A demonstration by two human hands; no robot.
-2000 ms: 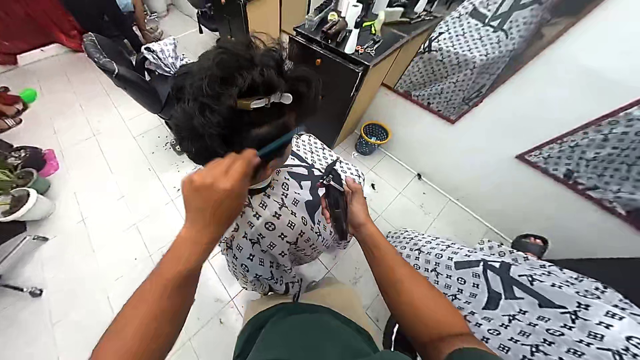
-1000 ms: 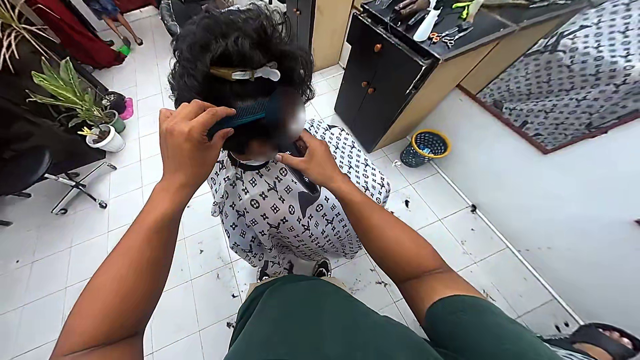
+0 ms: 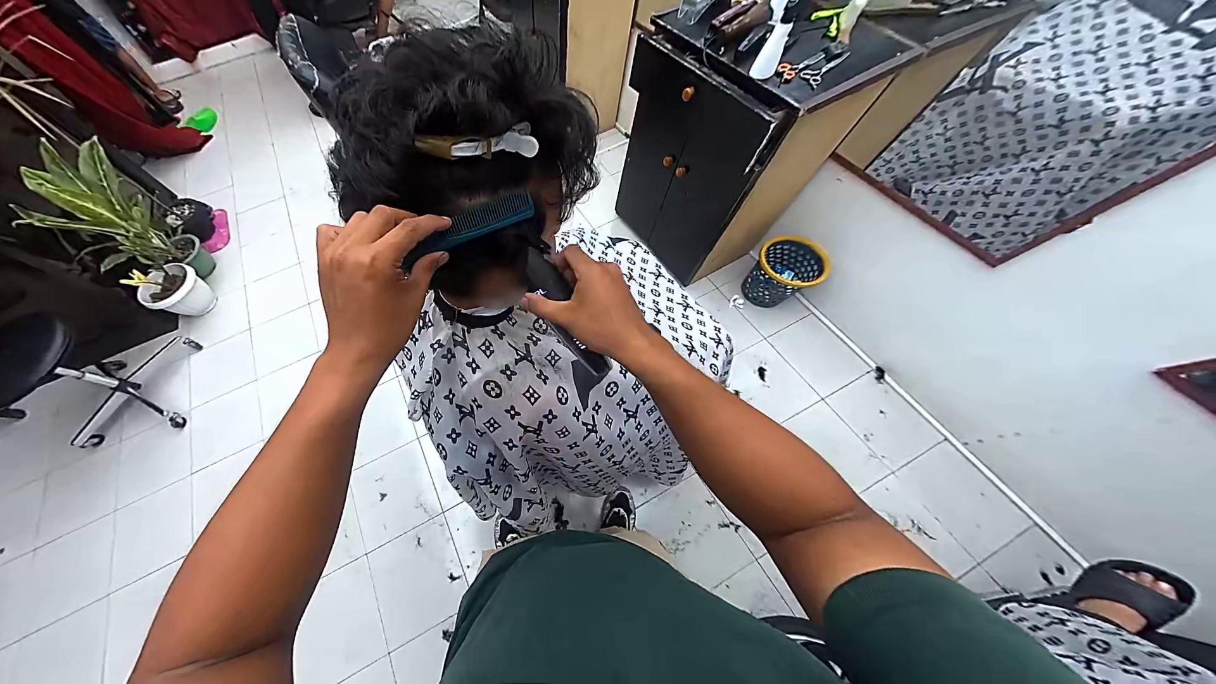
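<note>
My left hand [image 3: 372,280] grips a dark teal comb [image 3: 484,223], its teeth laid against the black curly hair [image 3: 427,90] at the back of a seated person's head. In my right hand [image 3: 603,302] is a black hair clipper [image 3: 568,318], its head end close to the hair just right of and below the comb. A hair clip [image 3: 480,144] with a brown and a white part holds the upper hair. The person wears a white patterned barber cape [image 3: 541,408] with a black neckband.
A black cabinet [image 3: 684,152] at upper right carries scissors [image 3: 812,70] and bottles. Beside it stands a wastebasket [image 3: 786,272] with a yellow rim. Potted plants [image 3: 179,290] and a wheeled stool [image 3: 33,361] are at left. Another person's sandalled foot [image 3: 1126,594] is at lower right. Cut hair lies on the floor.
Two seconds ago the clipper was held away from the head, over the cape; one second ago my right hand had brought it up to the hair. The comb has stayed near the head. The view has shifted.
</note>
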